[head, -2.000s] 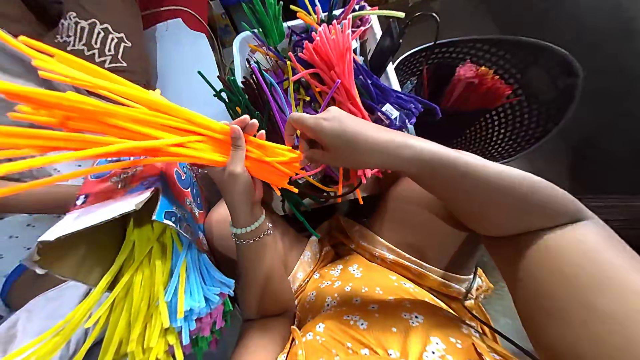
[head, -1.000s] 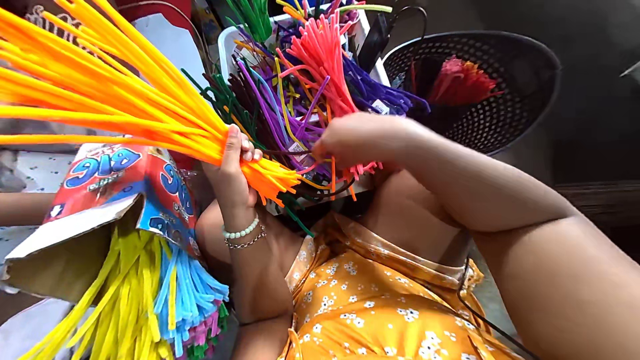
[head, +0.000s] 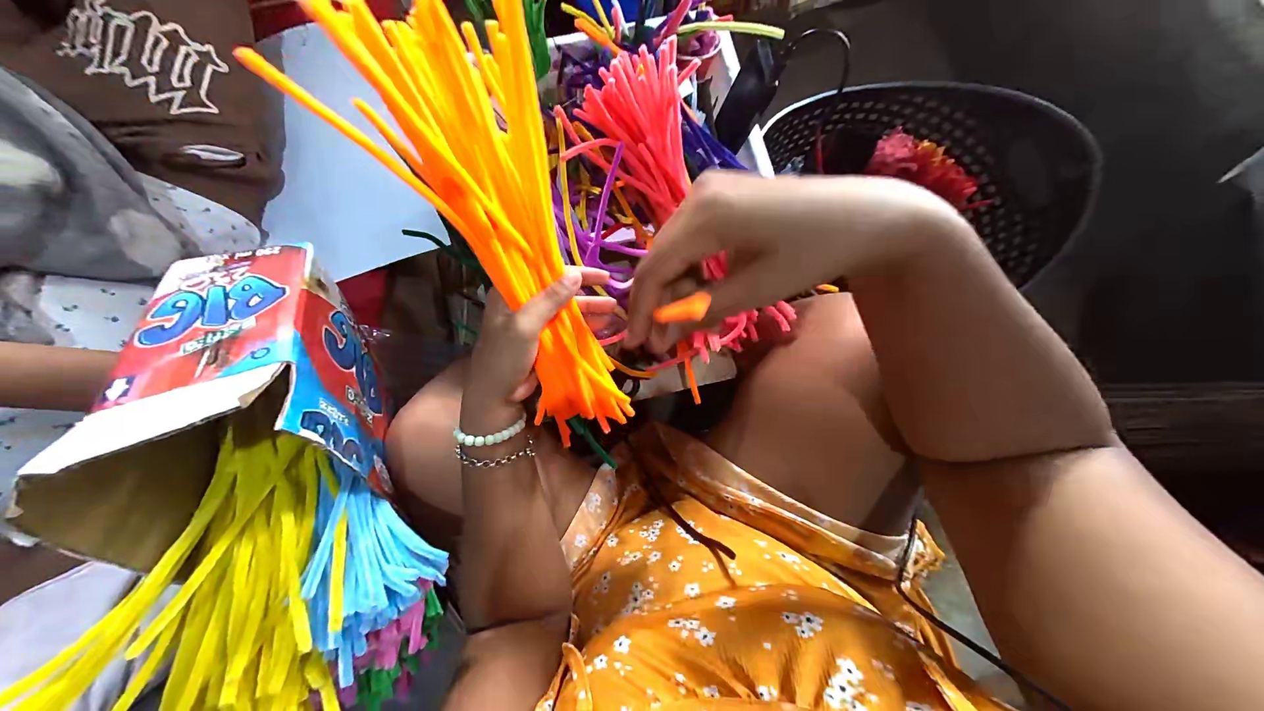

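My left hand [head: 528, 331] is closed round the lower part of a thick bundle of orange pipe cleaners [head: 494, 197], which fans out upward. Just right of the bundle's lower end is my right hand [head: 721, 257], with its fingers bent and a short orange piece [head: 683, 308] showing between them. Whether that piece is a separate pipe cleaner I cannot tell. Behind my right hand lies a bunch of coral-pink pipe cleaners [head: 642, 118], over loose purple ones [head: 597, 232] in a white container [head: 726, 69].
At the left, a printed cardboard box [head: 222, 316] holds yellow [head: 247, 553], blue [head: 370, 563], pink and green pipe cleaners. A black perforated basket [head: 1047, 178] with a red bunch [head: 923, 168] stands at the upper right. Another person's forearm [head: 54, 375] reaches in at the left edge.
The orange bundle has swung from pointing left to pointing more upward in my left hand. My right hand has turned, and an orange piece now shows at its fingers.
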